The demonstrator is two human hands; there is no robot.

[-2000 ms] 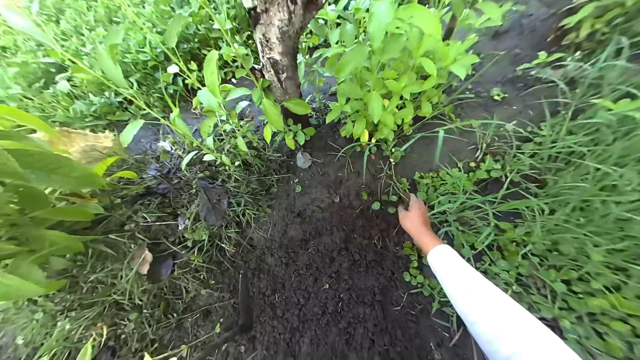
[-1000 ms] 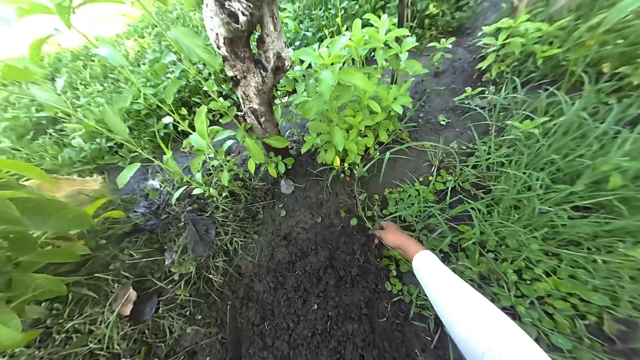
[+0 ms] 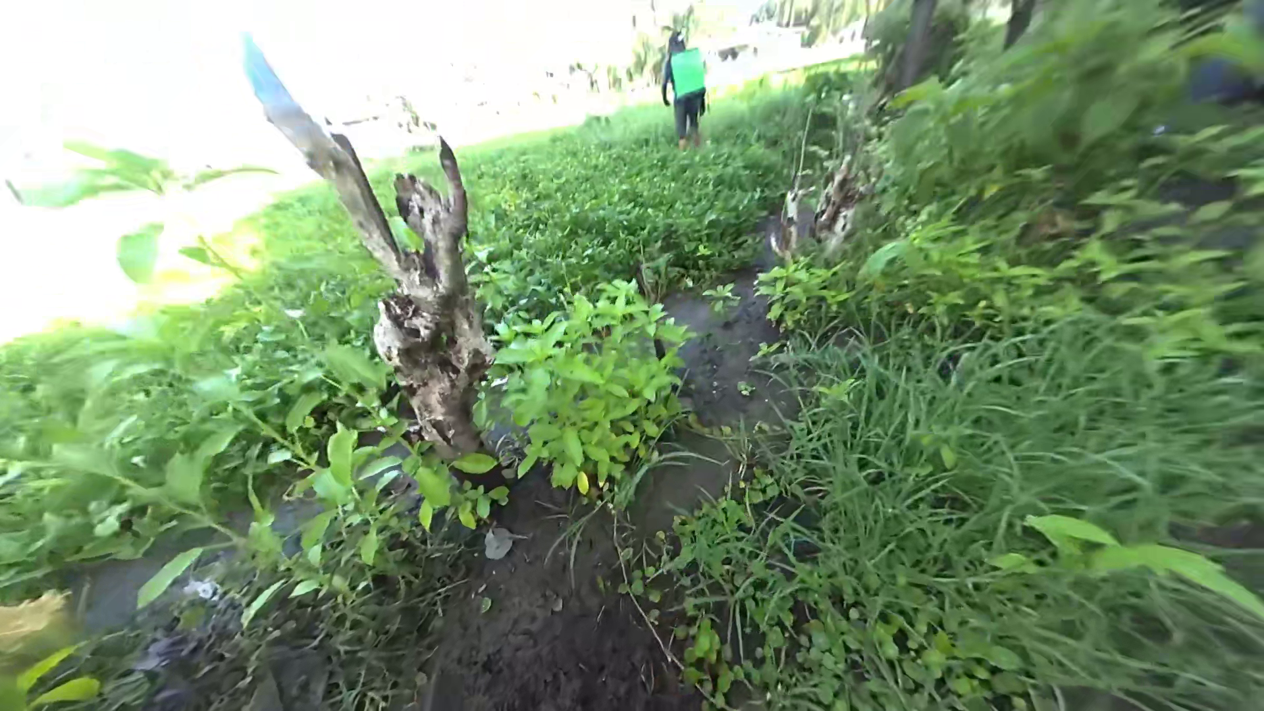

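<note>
Neither my left hand nor my right hand shows in the head view now. Dark, wet soil [image 3: 553, 632] runs up from the bottom middle. A leafy green bush [image 3: 592, 385] grows where this soil narrows, just right of a weathered tree stump [image 3: 434, 346] with jagged upright limbs. One grey dead leaf [image 3: 499, 543] lies on the soil below the stump. Low creeping weeds [image 3: 711, 652] and long grass [image 3: 908, 474] border the soil on its right.
Farther off, a person [image 3: 683, 94] with a bright green pack or tank on the back stands among low plants. A muddy channel [image 3: 726, 355] leads away behind the bush. Another broken stump [image 3: 834, 207] stands at its far end; dense foliage [image 3: 1066, 178] fills the upper right.
My right hand, low at the edge of the weeds in both earlier frames, is out of view. The view has tilted up, bringing the distant person into sight.
</note>
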